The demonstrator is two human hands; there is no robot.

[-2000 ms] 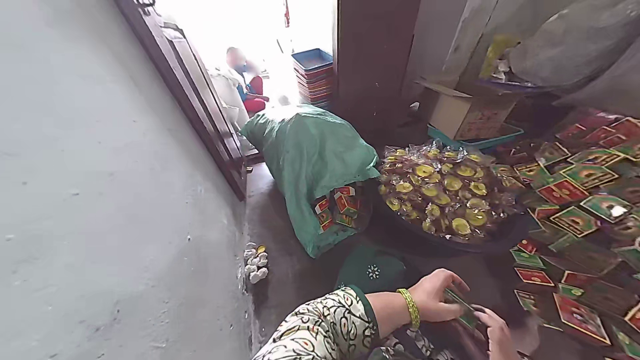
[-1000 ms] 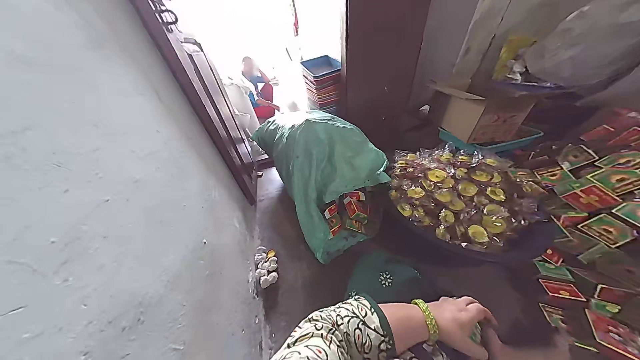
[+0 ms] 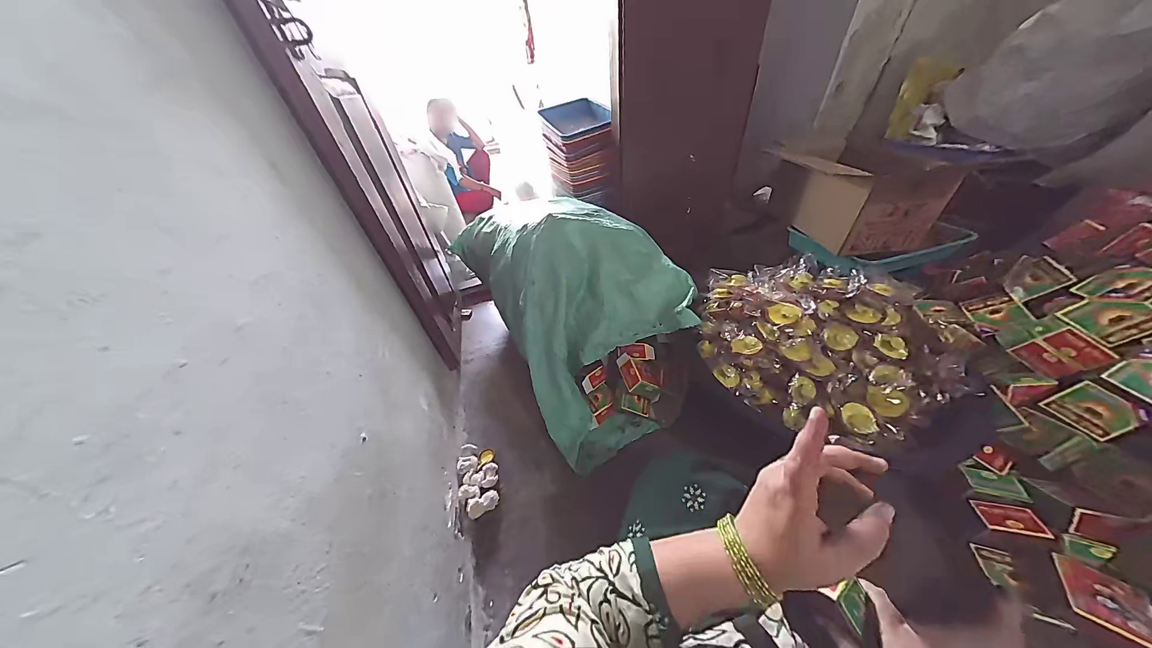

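Note:
My left hand (image 3: pixel 814 517), with yellow-green bangles at the wrist, is raised with its fingers apart and nothing in it. Its index finger points toward a dark basin heaped with clear-wrapped pieces showing yellow discs (image 3: pixel 841 337). Low in the view, my right hand (image 3: pixel 936 612) is blurred and partly cut off; a green and red printed carton (image 3: pixel 849 601) lies against its fingers. Left of the basin, a green woven sack (image 3: pixel 585 279) lies on its side, small red and green boxes (image 3: pixel 641 373) showing in its mouth.
Flat printed cartons (image 3: pixel 1089 409) spread over the right side. An open cardboard box (image 3: pixel 868 202) sits in a teal tray (image 3: pixel 958 241). A stack of plastic crates (image 3: pixel 576 121) and a seated person (image 3: pixel 463 162) are at the doorway. Small white lumps (image 3: pixel 477 486) lie along the wall (image 3: pixel 207 360).
My left hand was low beside the right hand; now it is raised and open, its fingers toward the heaped basin.

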